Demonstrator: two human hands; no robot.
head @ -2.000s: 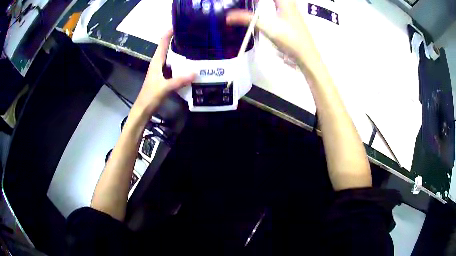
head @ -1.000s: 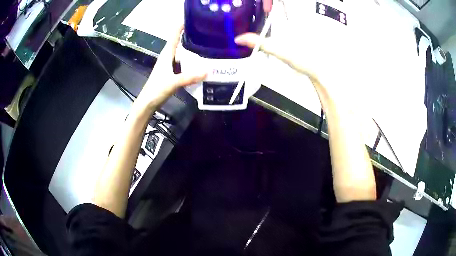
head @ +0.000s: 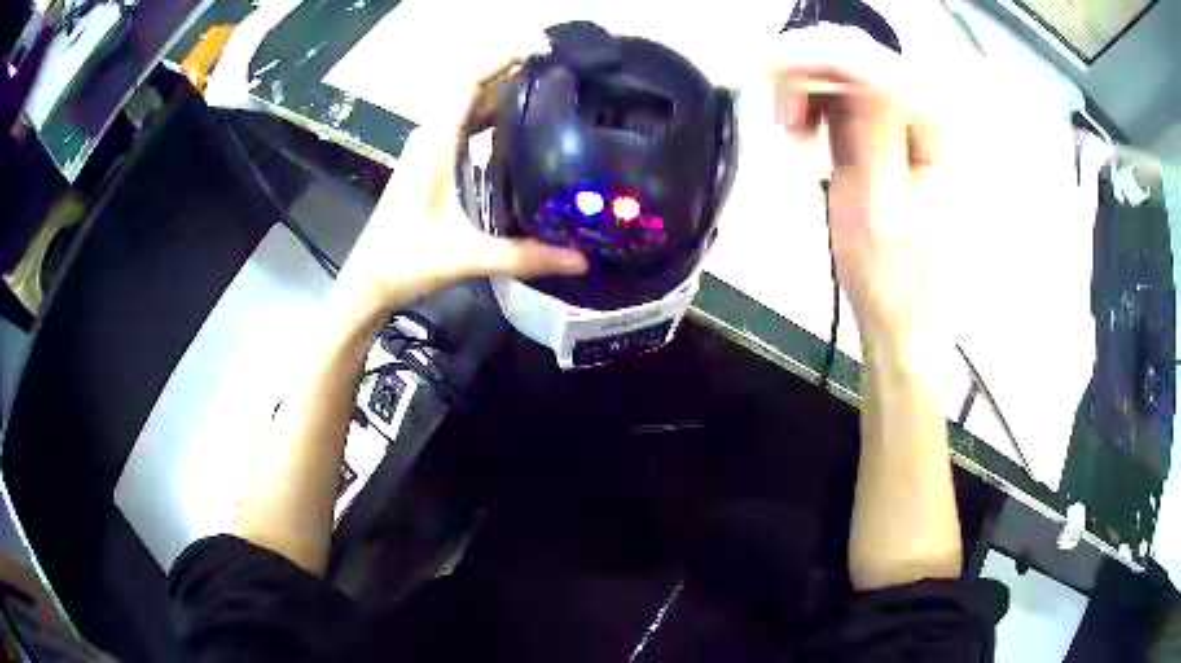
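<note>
A dual-lens camera with a glossy black head (head: 622, 156) and a white base (head: 538, 308) is at the bench's front edge. Its head shows a recess on top and small lights glowing white, red and purple. The black lower lens panel (head: 624, 342) faces down toward me. My left hand (head: 447, 240) grips the camera's left side, with the thumb across the front of the head. My right hand (head: 874, 143) is off the camera, to its right over the white sheet. It is blurred, and I cannot tell whether it holds anything.
White sheets (head: 1004, 233) cover the bench. A dark cable (head: 833, 285) crosses the front edge. A slim dark V-shaped tool (head: 991, 402) lies at right front, near a dark mat (head: 1127, 350). At left, a black bin (head: 117, 298) and camera units (head: 376, 402) with cables sit below the bench.
The camera has tilted, so the top of its head and the recess now show. My right hand has left the camera and moved right. The pale stick seen earlier is not distinguishable now.
</note>
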